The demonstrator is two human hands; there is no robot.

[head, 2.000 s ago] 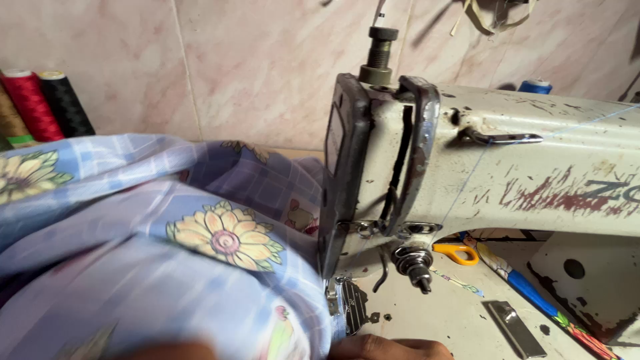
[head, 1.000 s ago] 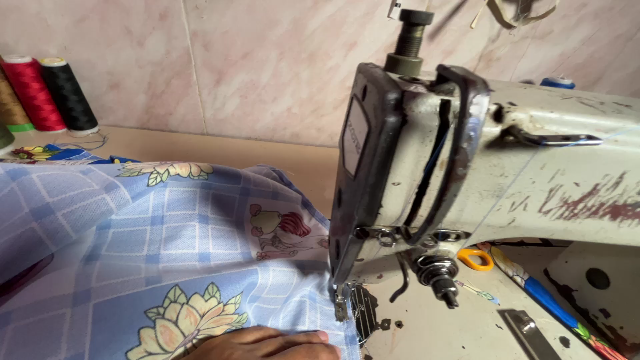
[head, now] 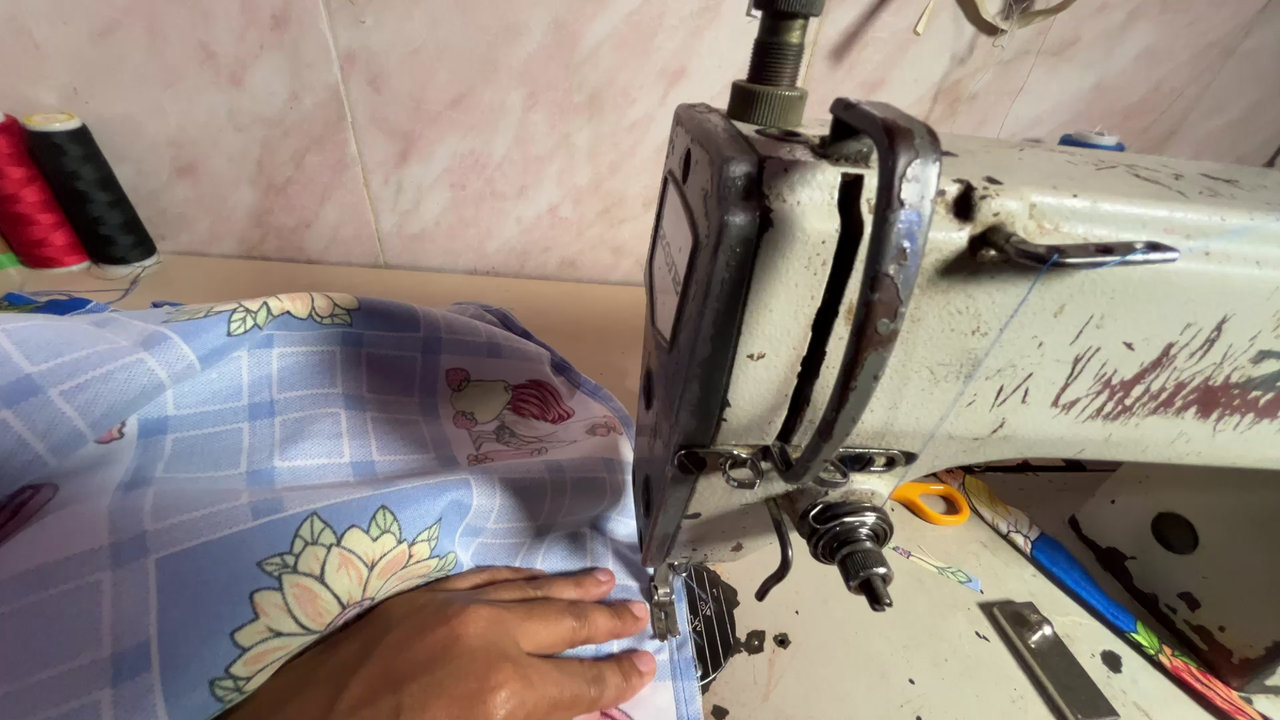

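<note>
My left hand lies palm down on a blue-and-white checked cloth with flower prints, its fingers slightly spread and pointing toward the presser foot. Nothing is gripped in it; the fingertips rest just left of the foot. The cloth's stitched edge runs under or close beside the foot, over part of the marked needle plate. Above stands the worn, cream-coloured head of a sewing machine, with blue thread passing through its thread guide toward the tension knob. My right hand is out of view.
Black and red thread cones stand at the far left against a pink marbled wall. Under the machine arm lie an orange scissor handle, a metal plate and a strip of colourful fabric. A blue spool shows behind the arm.
Two seconds ago the cloth was bunched up, and fingers showed at the bottom edge by the needle plate. Now it lies flatter; those fingers are gone. Since one second ago, my left hand shows farther into view.
</note>
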